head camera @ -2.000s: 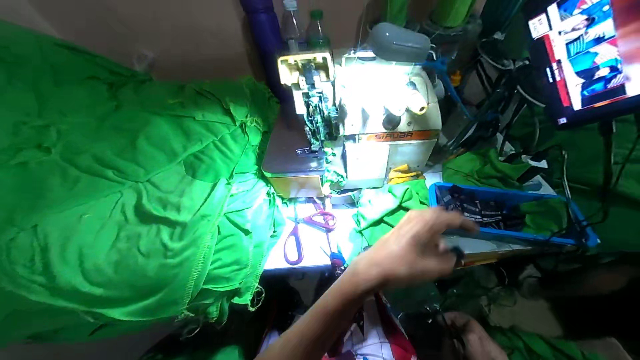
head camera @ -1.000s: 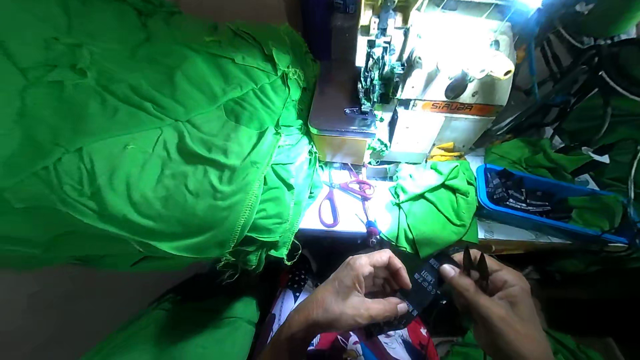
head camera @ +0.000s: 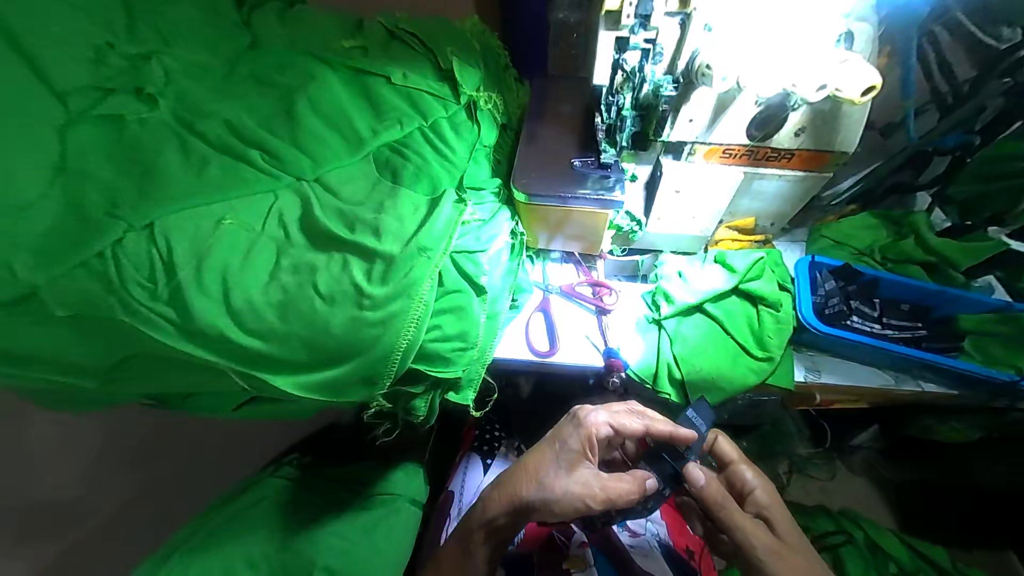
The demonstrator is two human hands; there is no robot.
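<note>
Black fabric labels (head camera: 694, 424) bearing light writing are between my two hands, above my lap. My left hand (head camera: 596, 468) pinches the dark labels with thumb and fingers. On the other side, my right hand (head camera: 740, 500) grips the labels' edge between thumb and forefinger. Just beyond the hands, a folded green cloth (head camera: 724, 320) hangs over the table edge. Purple-handled scissors (head camera: 544, 328) lie on the lit table to its left. Whether a small tool is still in my right hand cannot be seen.
A Siruba overlock sewing machine (head camera: 744, 152) stands behind the scissors. A big heap of green fabric (head camera: 280, 208) fills the left. At the right, a blue plastic tray (head camera: 904, 352) holds more black labels (head camera: 872, 308). More green cloth (head camera: 320, 512) lies low at the left.
My left hand has gone from near the blue tray to the labels above my lap. The dark pointed tool seen in my right hand a second ago no longer shows. The view has moved closer.
</note>
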